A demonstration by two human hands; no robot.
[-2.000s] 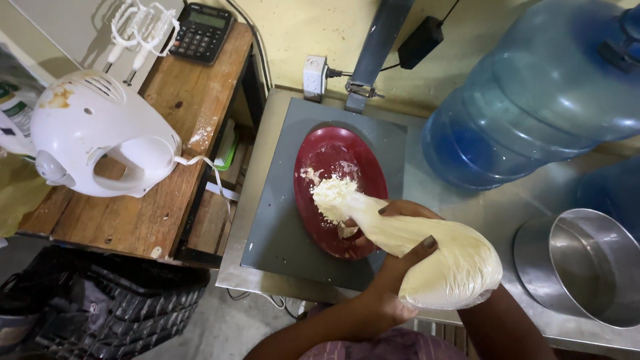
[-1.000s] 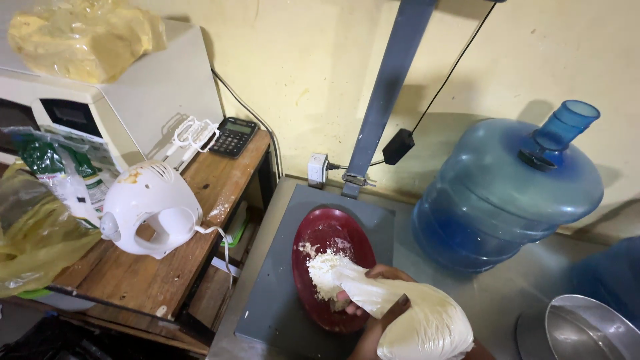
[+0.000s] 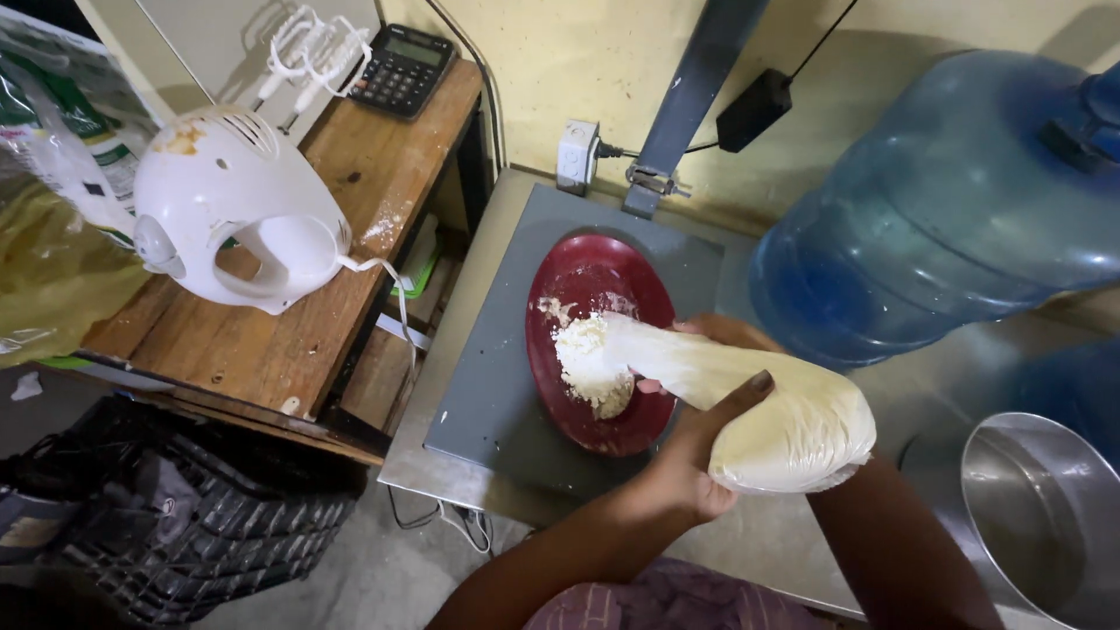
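A clear plastic bag of pale powder [image 3: 787,420] lies tilted across both hands, its narrow mouth pointing down-left over a dark red oval dish [image 3: 647,289]. White powder [image 3: 591,354] is heaped in the dish below the bag's mouth, with a browner powder beside it. My left hand [image 3: 700,464] grips the bag's near side, thumb on top. My right hand [image 3: 731,332] holds the bag from its far side and underneath, mostly hidden by it. The dish rests on the grey platform [image 3: 490,350] of what looks like a scale with an upright post [image 3: 700,79].
A white hand mixer [image 3: 289,227] and a calculator [image 3: 404,70] are on the wooden table at left. A large blue water jug [image 3: 945,210] stands at right, near a round metal pan [image 3: 1032,516]. Black plastic crates [image 3: 219,534] sit on the floor, lower left.
The view tipped up, then came back down. Both hands keep hold of the bag over the dish, and the powder heap looks somewhat larger than two seconds ago.
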